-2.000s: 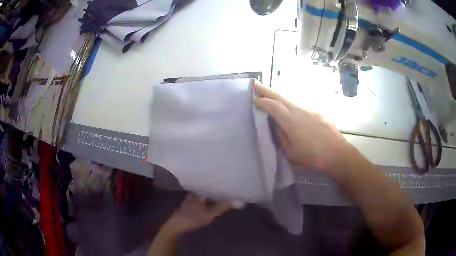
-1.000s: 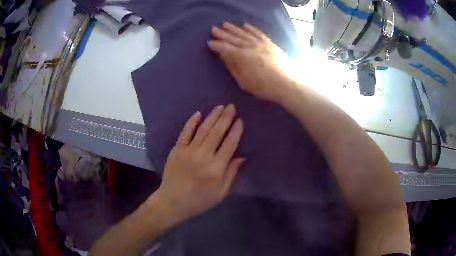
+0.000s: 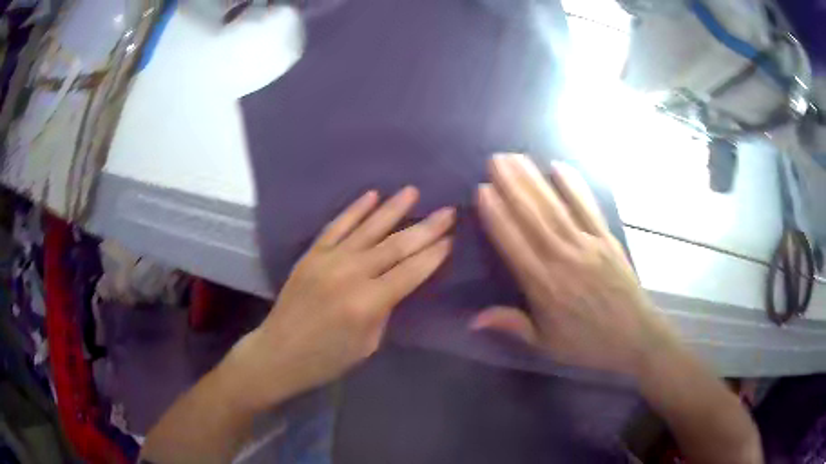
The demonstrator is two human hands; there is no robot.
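A large dark purple garment panel (image 3: 389,118) lies spread on the white table and hangs over its front edge towards the lap. My left hand (image 3: 349,281) lies on the panel left of its middle, palm down, fingers apart. My right hand (image 3: 571,272) lies on the panel just to the right, palm down, thumb out. Neither hand grips the cloth. A short dark mark shows between the fingertips of both hands; blur hides what it is.
The white sewing machine head (image 3: 725,63) stands at the upper right, with bright glare beside it. Fabric scissors (image 3: 790,272) lie at the far right. The grey ruled front border (image 3: 181,217) runs across the table. A red frame (image 3: 68,344) stands lower left among cloth.
The panel was first folded with its pale side up, then spread dark side up. Since then my right hand has moved down and right, beside my left hand. The view has shifted.
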